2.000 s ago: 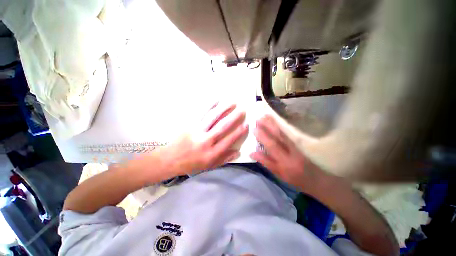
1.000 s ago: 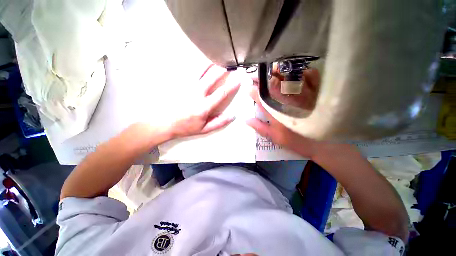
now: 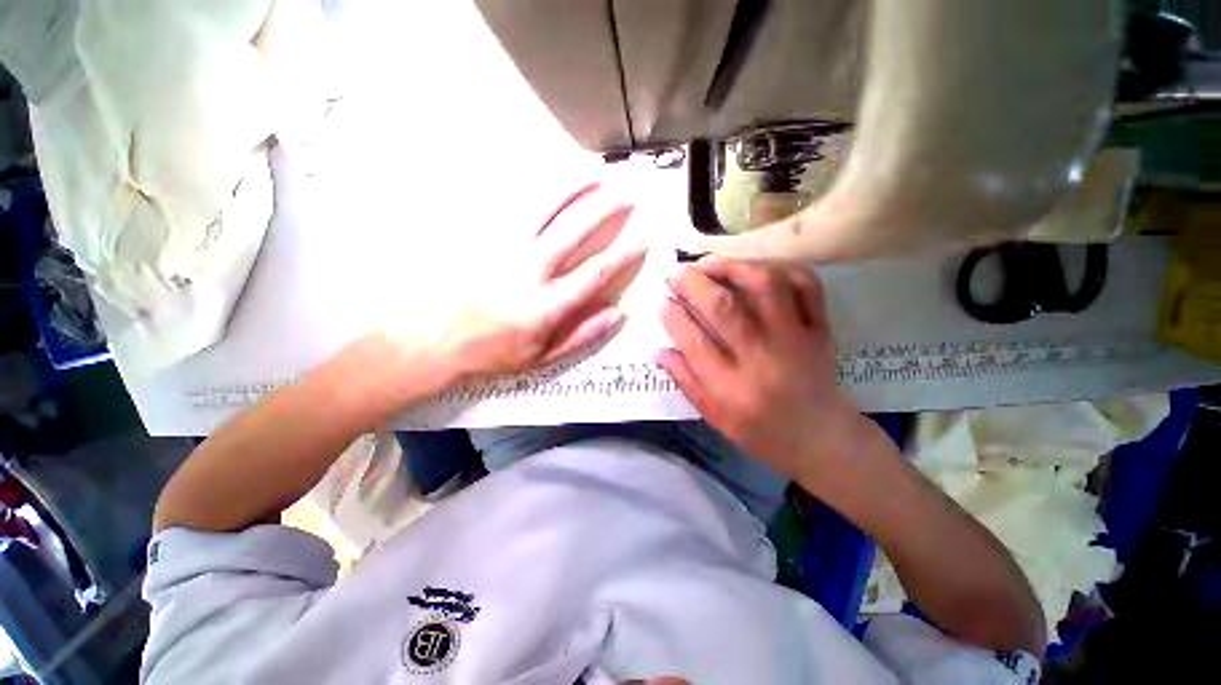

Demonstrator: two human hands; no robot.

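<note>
My left hand (image 3: 562, 301) lies flat with fingers spread on the glaring white work area left of the needle. Any cloth under it is lost in the glare. My right hand (image 3: 750, 335) is curled on the table just below the machine head, fingertips near my left fingers; whether it grips cloth cannot be told. The beige-grey sewing machine head (image 3: 750, 67) hangs over the work, with small dark metal parts (image 3: 649, 155) at its lower edge. The presser foot and needle are not clear in the glare.
Cream cloth (image 3: 161, 174) is heaped at table left. Black-handled scissors (image 3: 1028, 281) lie on the right, beside a yellow tray (image 3: 1192, 295). A printed ruler (image 3: 964, 359) runs along the near edge. Cream pieces (image 3: 1031, 495) fill a blue crate (image 3: 837, 569) below.
The machine head shows higher in view and the scissors now appear. My right hand has come out from behind the head and curled. The cloth edge that overhung the ruler has moved away from it.
</note>
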